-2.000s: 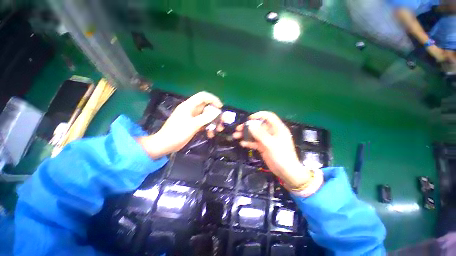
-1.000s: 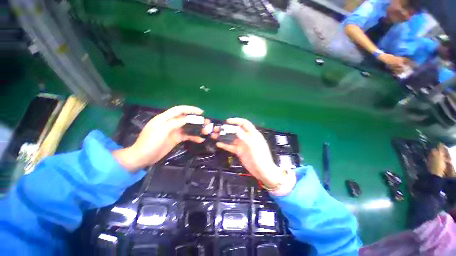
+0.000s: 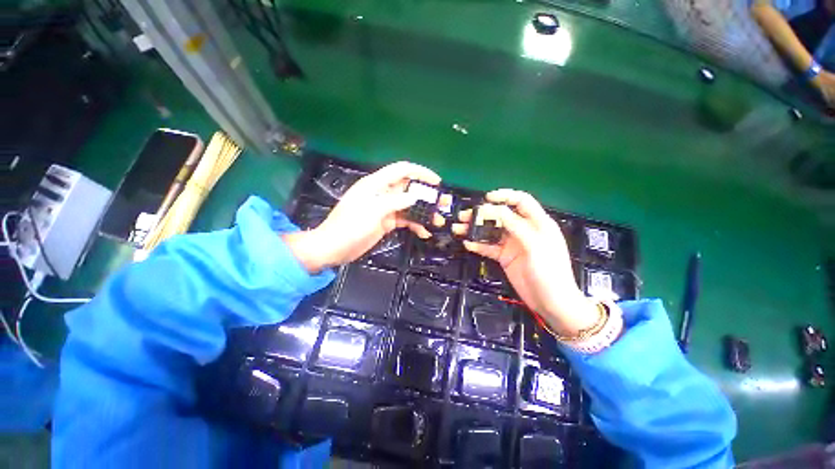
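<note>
My left hand (image 3: 371, 215) holds a small black unit (image 3: 421, 212) with a pale face between thumb and fingers. My right hand (image 3: 526, 247) holds another small black unit (image 3: 485, 223), also with a pale patch. The two units are close together above the far part of a glossy black compartment tray (image 3: 366, 292). Whether they touch is hard to tell. Some tray pockets at the right hold parts with white QR labels (image 3: 547, 388). A thin red line (image 3: 524, 301) shows near my right wrist.
At left are a smartphone (image 3: 152, 183), a bundle of pale sticks (image 3: 203, 181) and a white power strip (image 3: 66, 218) with cables. A metal upright (image 3: 206, 69) stands behind. Right of the tray lie a dark pen-like stick (image 3: 691, 300) and black parts (image 3: 738, 354). A person's arm (image 3: 786, 41) shows at top right.
The camera view has shifted, bringing the power strip back into view. Both hands still hold their units close together; the pale faces of the units have turned slightly.
</note>
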